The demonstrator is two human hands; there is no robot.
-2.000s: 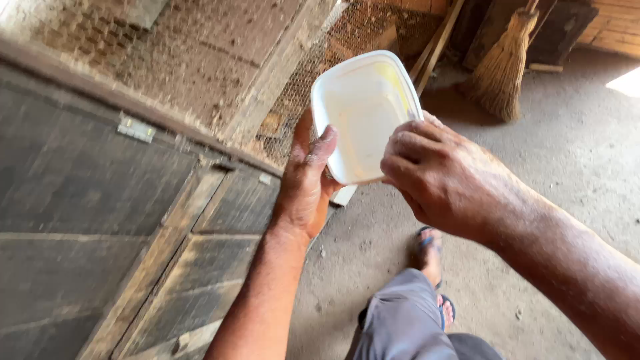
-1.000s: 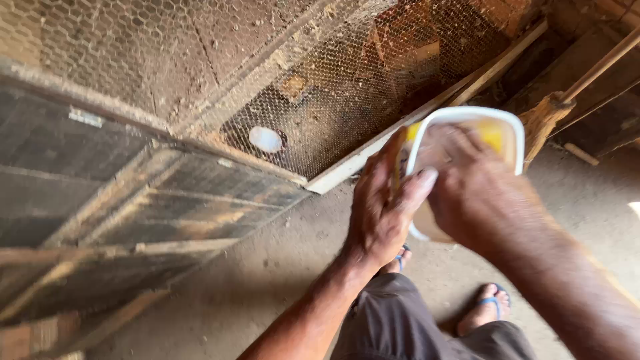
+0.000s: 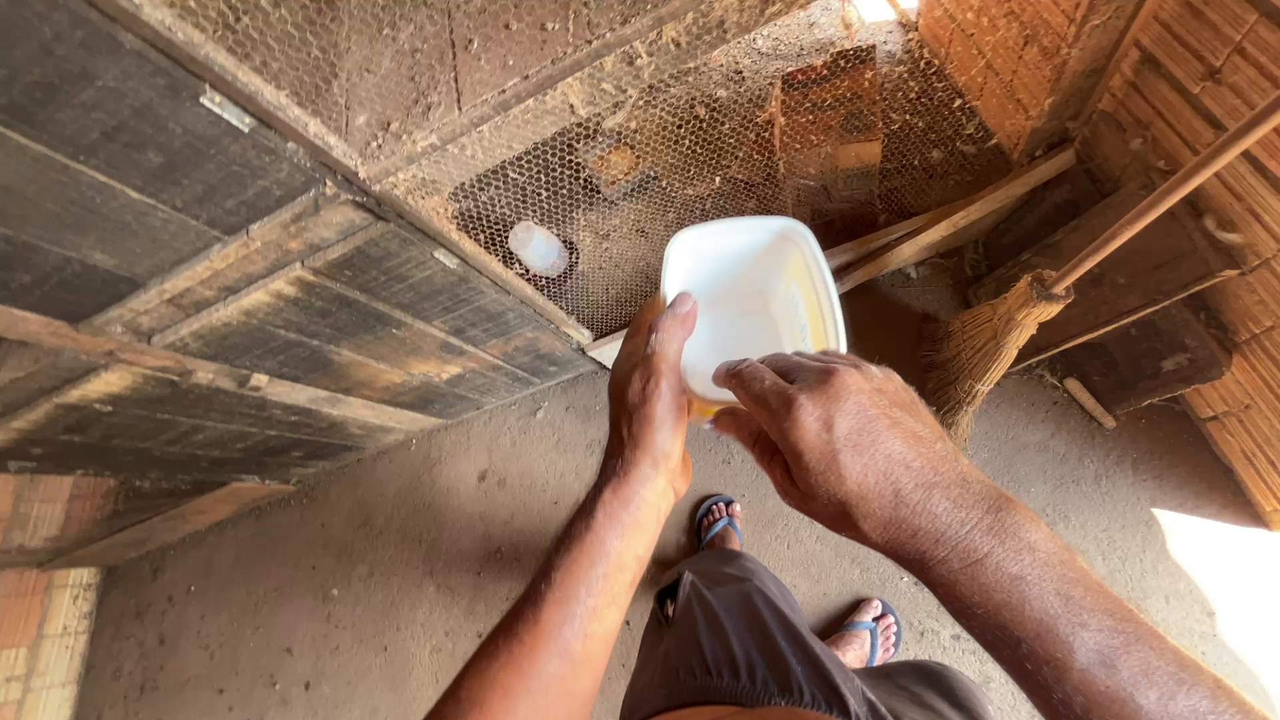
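A white plastic tub [image 3: 750,300] with yellow on its outside is held up at the middle of the head view, its open mouth towards me. No contents show on the part of its inside that I can see. My left hand [image 3: 650,390] grips the tub's left side, with the thumb at the rim. My right hand [image 3: 840,430] is at the lower rim, thumb and forefinger close together there. Its other fingers are partly hidden, so whether it pinches the rim or only touches it is unclear.
A wooden cage with dark panels [image 3: 400,310] and hexagonal wire mesh [image 3: 690,180] runs along the left and top. A white object [image 3: 538,248] lies behind the mesh. A straw broom [image 3: 990,345] leans at the right near boards [image 3: 960,220] and a brick wall [image 3: 1240,400].
A second ago my right hand was over the tub's mouth with its fingers inside; now it is at the lower rim. My left hand has kept hold of the tub. The view has shifted.
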